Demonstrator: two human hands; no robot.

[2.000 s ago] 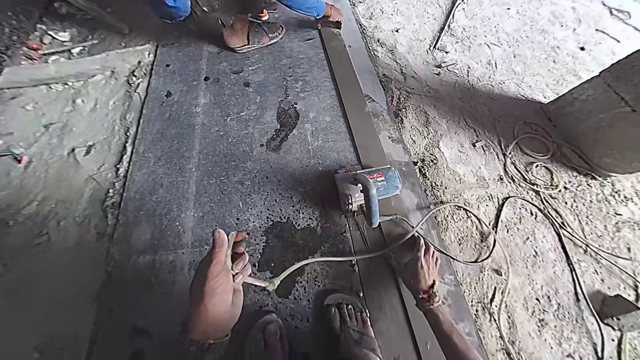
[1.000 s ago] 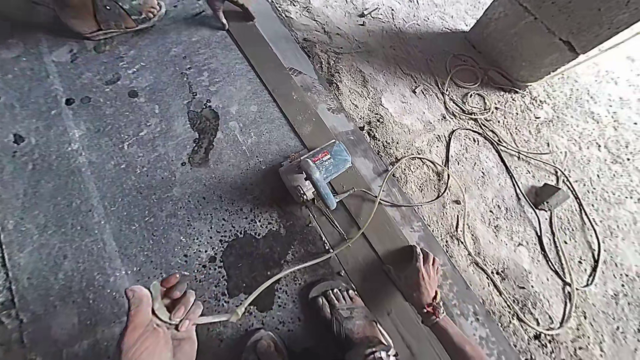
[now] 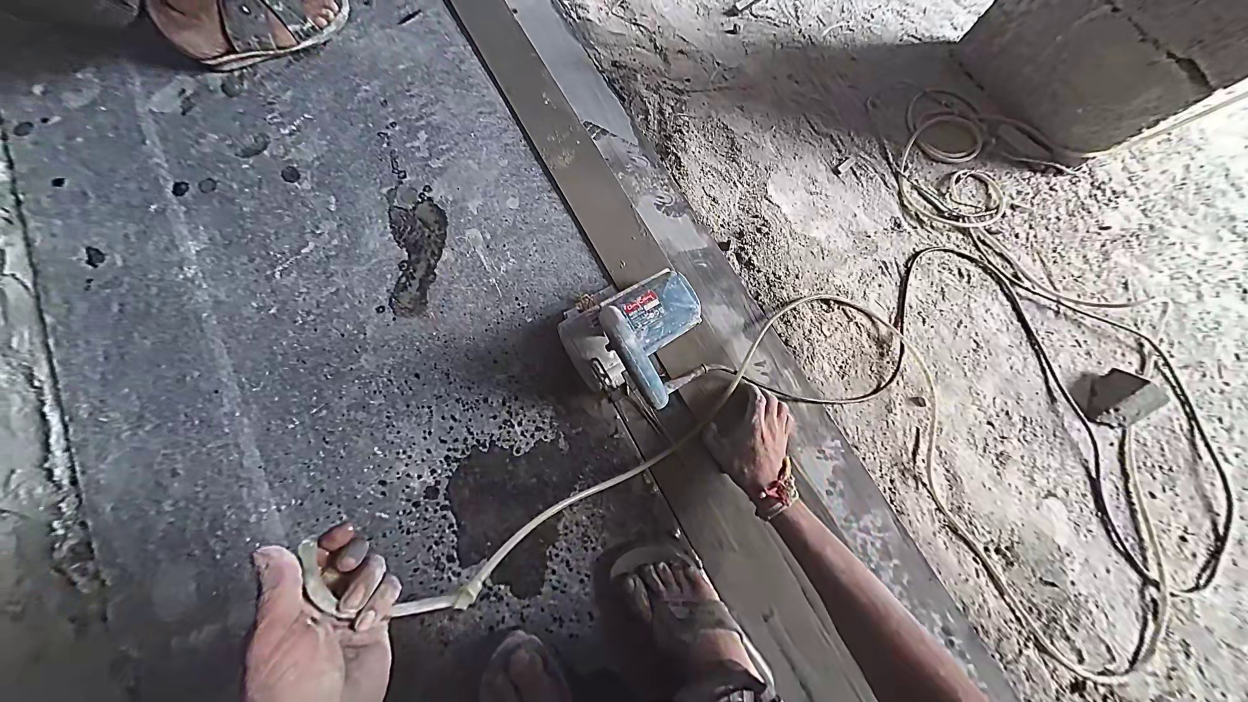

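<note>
My left hand (image 3: 327,619), at the lower left, is curled around the end of a pale flexible cord (image 3: 546,517). That cord runs right across the dark stone slab (image 3: 322,390) and a long straight bar (image 3: 575,161). My right hand (image 3: 756,439), with a red thread band at the wrist, rests on the bar, its fingers close to the saw's cable. Just above it a blue and grey handheld power saw (image 3: 634,336) sits over the bar and the slab edge. The saw's blade is hidden.
Looped cables (image 3: 936,195) and a small grey block (image 3: 1126,395) lie on the rough dusty ground at right. A large concrete block (image 3: 1092,68) stands at upper right. Another person's sandalled foot (image 3: 244,29) is at upper left. My own sandalled feet (image 3: 673,595) are at the bottom.
My right hand has moved up along the bar, closer to the saw. The other person's hand, on the bar's far end one second ago, is out of view. The view has shifted.
</note>
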